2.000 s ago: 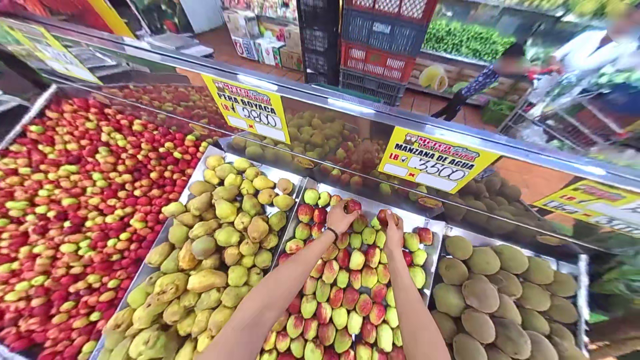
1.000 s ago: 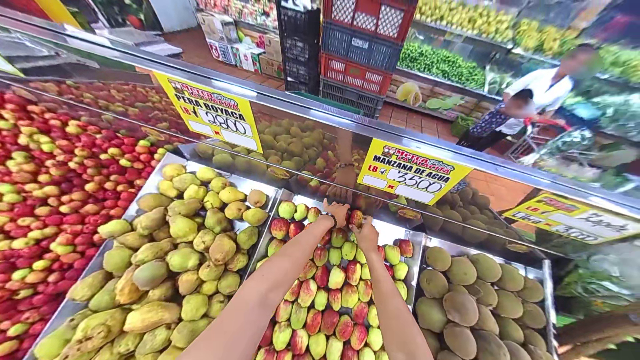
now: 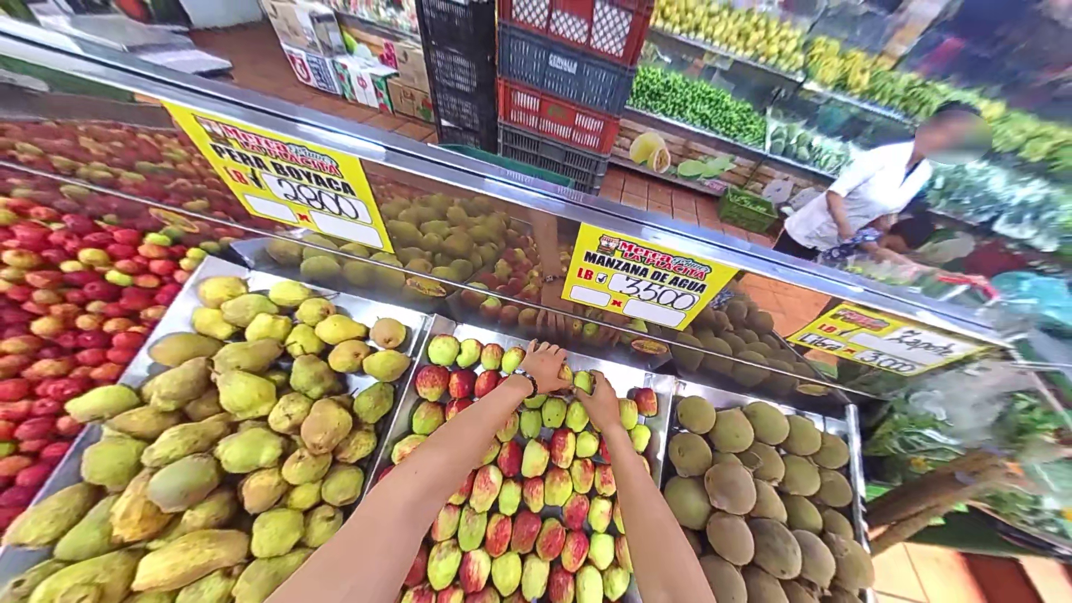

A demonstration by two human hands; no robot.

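Observation:
Rows of red and green water apples (image 3: pixel 526 532) fill a metal tray (image 3: pixel 662 410) at the centre. My left hand (image 3: pixel 546 367) rests over the back row, fingers spread toward the glass, a dark band on the wrist; whether it holds a fruit is hidden. Just right of it, my right hand (image 3: pixel 596 400) has its fingers around a green water apple (image 3: pixel 583 381) in the same back rows. Both forearms reach over the tray from the near side.
Yellow-green pears (image 3: pixel 251 448) lie left, with small red fruit (image 3: pixel 50 335) beyond. Brown round fruit (image 3: pixel 775 544) fills the right tray. A glass-like panel with a metal rail (image 3: pixel 469 176) and price signs (image 3: pixel 649 276) stands behind. Stacked crates (image 3: pixel 565 75) and a person (image 3: pixel 871 197) are farther back.
My left hand has spread its fingers over the back row, and my right hand remains close beside it. The view has shifted. The person in white stands farther from the cart's handle than before, partly bent.

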